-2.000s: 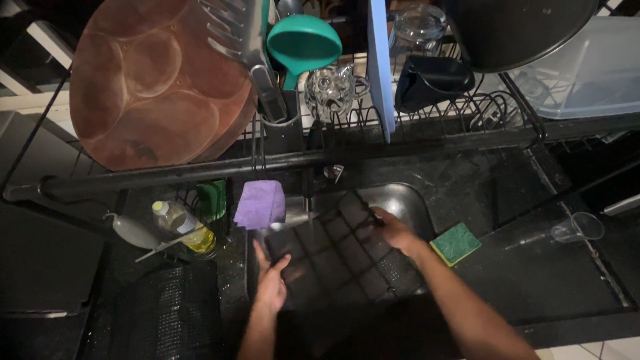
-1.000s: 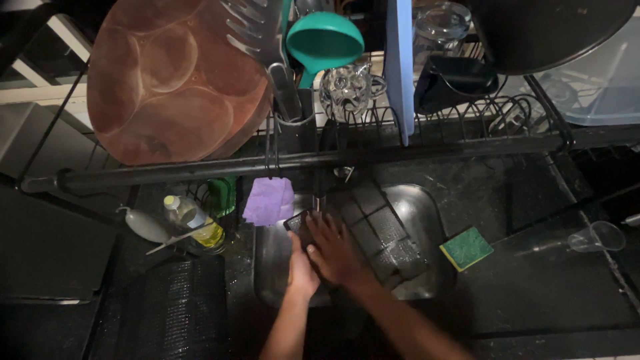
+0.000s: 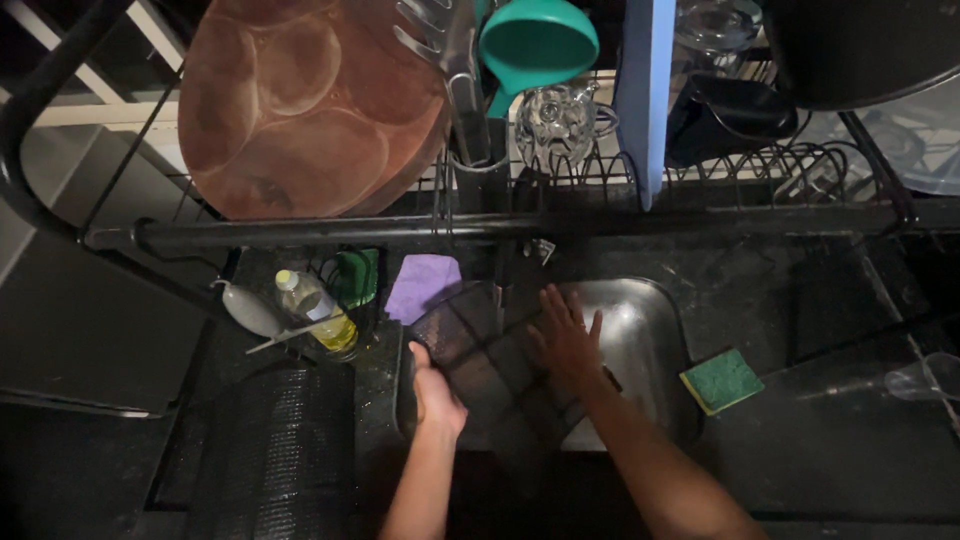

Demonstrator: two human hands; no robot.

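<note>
A dark, flat panel with a grid of ribs [image 3: 480, 360] is tilted over the stainless steel sink [image 3: 660, 322], beneath the faucet [image 3: 502, 289]. My left hand [image 3: 435, 390] grips its left edge, thumb on the upper face. Spread flat, my right hand [image 3: 568, 337] touches the panel's right part, blurred slightly. A purple cloth [image 3: 424, 286] lies just behind the panel's upper left corner. To the right of the sink rests a green and yellow sponge [image 3: 721, 381].
A bottle of yellow liquid [image 3: 319, 315] stands left of the sink, behind a dark mesh-textured panel [image 3: 274, 457]. Overhead, the dish rack's black bar [image 3: 337, 227] crosses the view; the rack holds a brown round board [image 3: 300, 112], a green ladle [image 3: 538, 45] and glassware. A clear cup [image 3: 922, 377] lies at right.
My hands were close together on the panel one second ago; now they are apart, the left at its left edge and the right farther right. The panel has turned.
</note>
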